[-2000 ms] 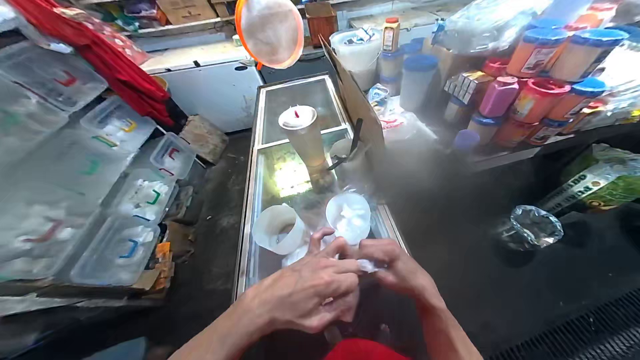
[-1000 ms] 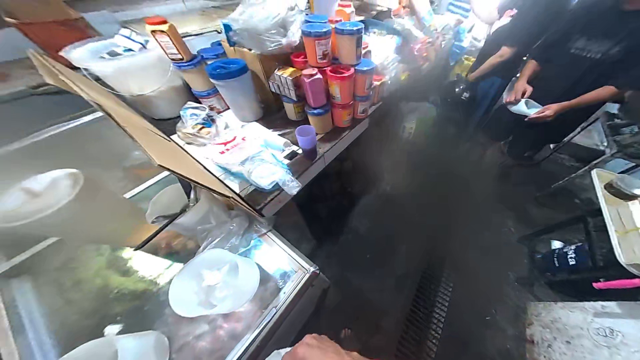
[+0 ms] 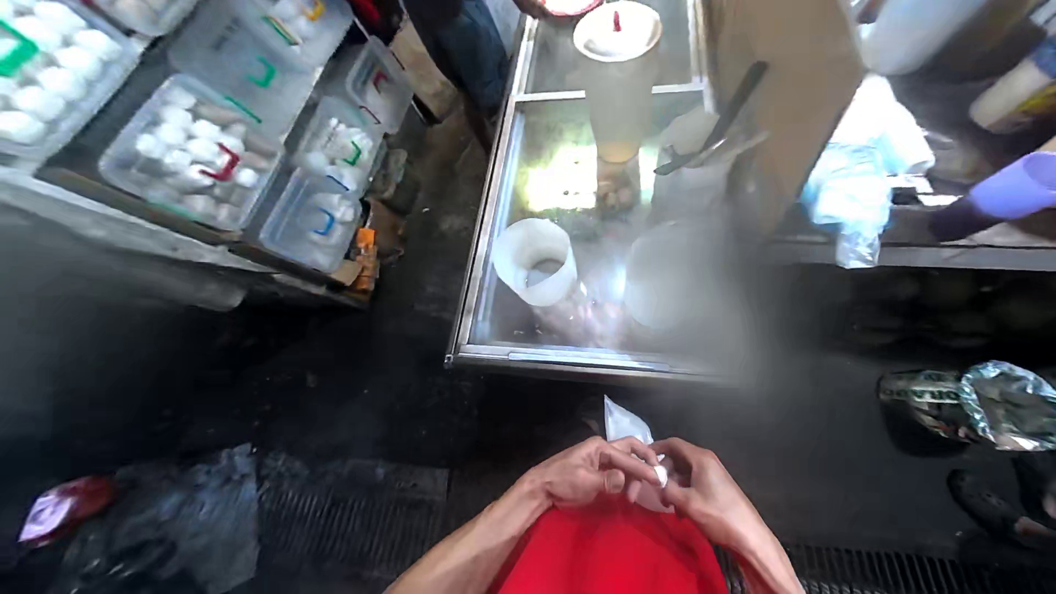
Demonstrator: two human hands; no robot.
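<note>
Both my hands meet in front of my red garment, below the near edge of a glass-topped counter. My left hand [image 3: 582, 474] and my right hand [image 3: 701, 491] pinch a small clear plastic bag [image 3: 624, 422] between them, its pointed end sticking up. Something small and white shows at the fingertips. On the glass stand a white open cylindrical container [image 3: 536, 262], a blurred whitish round container [image 3: 668, 276] to its right and a tall container with a white lid [image 3: 617, 31] farther back. A dark-handled utensil [image 3: 726, 115] leans beside the cardboard panel.
Lidded plastic bins [image 3: 194, 153] of white round items line the left shelf. A cardboard panel [image 3: 771, 107] borders the counter's right side. Beyond it are thin plastic bags [image 3: 858, 169] and a purple cup [image 3: 1019, 186]. A foil-like bag [image 3: 1011, 404] stands low right. Another person's legs [image 3: 462, 49] show behind.
Two seconds ago my hands were over the counter beside the white containers; now they are in front of its near edge. The view has swung right and back again.
</note>
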